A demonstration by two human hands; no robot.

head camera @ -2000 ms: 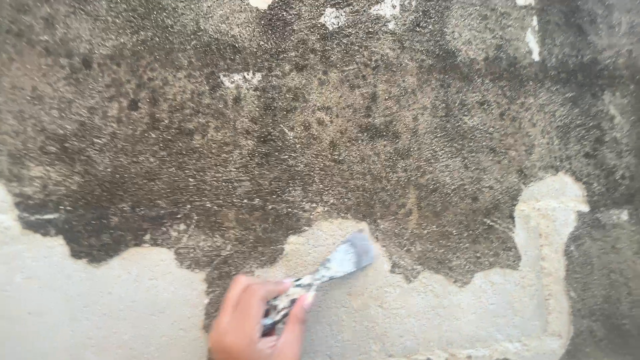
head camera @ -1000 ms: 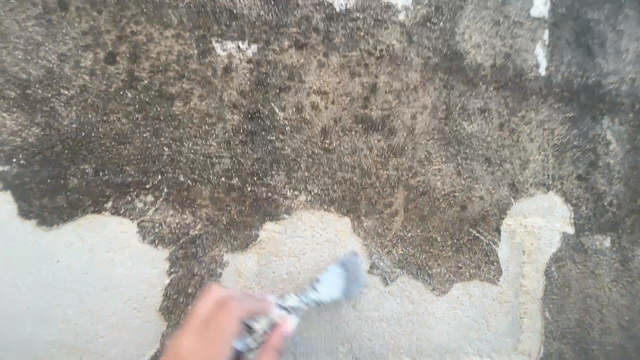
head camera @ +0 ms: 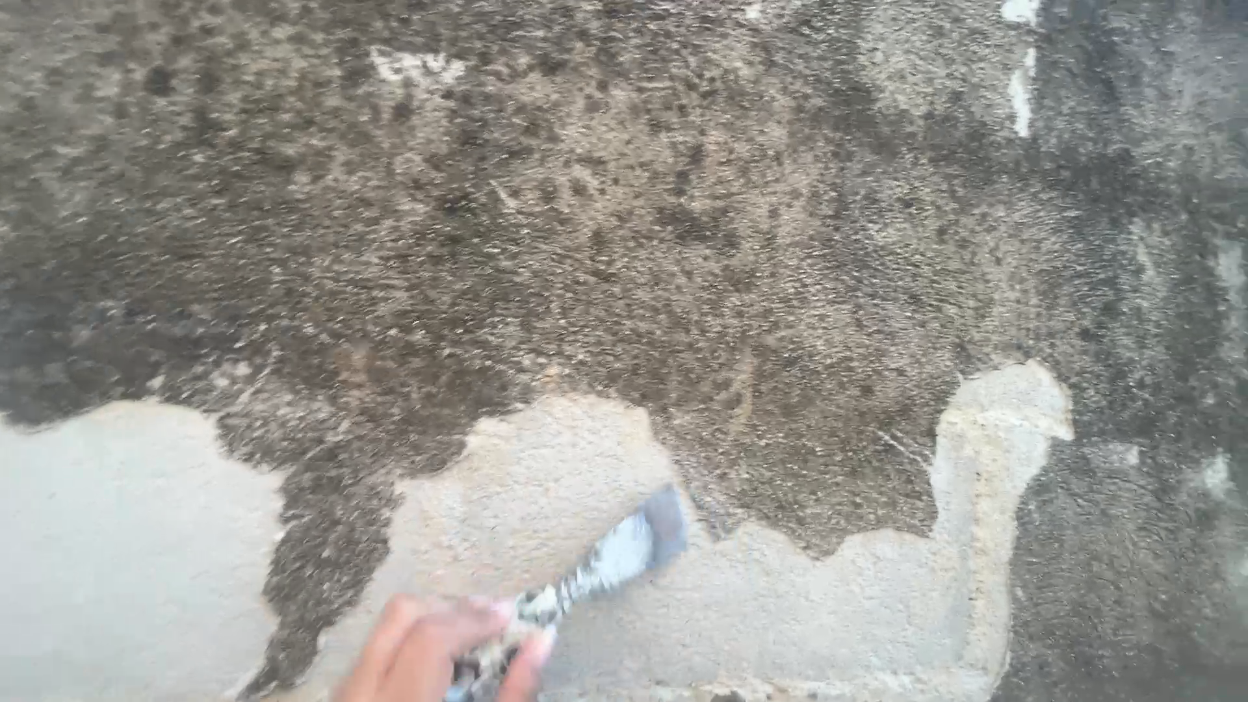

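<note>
My left hand (head camera: 444,648) is at the bottom, left of centre, its fingers and thumb closed around the speckled handle of a paint scraper (head camera: 609,561). The scraper tilts up to the right, its whitish, smeared metal blade over the pale bared part of the wall (head camera: 546,487). The blade's end is beside the lower edge of the dark, stained coating (head camera: 682,273); whether it touches the wall is hard to tell. The hand is slightly blurred, and its lower part is cut off by the frame. My right hand is not in view.
A pale patch (head camera: 127,536) lies at the left, parted from the middle one by a dark strip (head camera: 327,556). At the right a pale upright band (head camera: 985,507) rises into the dark surface. Small white chipped spots (head camera: 419,68) show higher up the wall.
The scraper blade has moved down from the upper edge of the middle pale patch to its right-hand edge, my left hand still around the handle. The view has shifted somewhat.
</note>
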